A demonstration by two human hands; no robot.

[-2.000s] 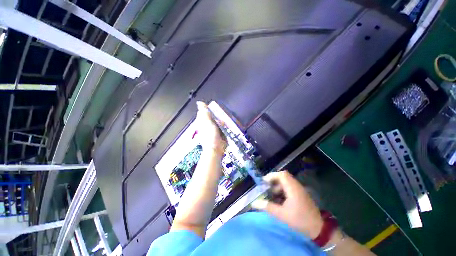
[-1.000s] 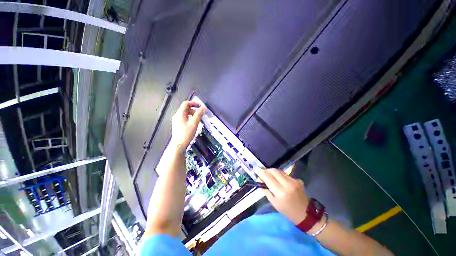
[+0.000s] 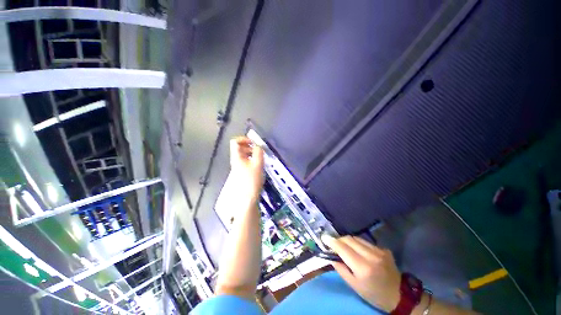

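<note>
The terminal bracket (image 3: 292,187), a long silver strip with cut-outs, lies along the right edge of the board opening in the black TV rear cover (image 3: 344,80). My left hand (image 3: 248,166) has its fingertips at the strip's upper end and pinches it. My right hand (image 3: 363,264) holds the strip's lower end near the opening's corner. The green main board (image 3: 280,234) shows between my hands, partly hidden by my left forearm. The white chassis plate (image 3: 231,200) shows left of that forearm.
The green bench (image 3: 529,227) is at the right with a small dark object (image 3: 507,200). A spare strip (image 3: 555,206) is cut off by the right edge. White rails (image 3: 80,80) and frames stand at the left. A yellow floor line (image 3: 488,279) is at the lower right.
Since two seconds ago the strip has come to lie along the opening's edge, and my right hand has moved onto its lower end. In the last second my hands kept their places on it while the view shifted.
</note>
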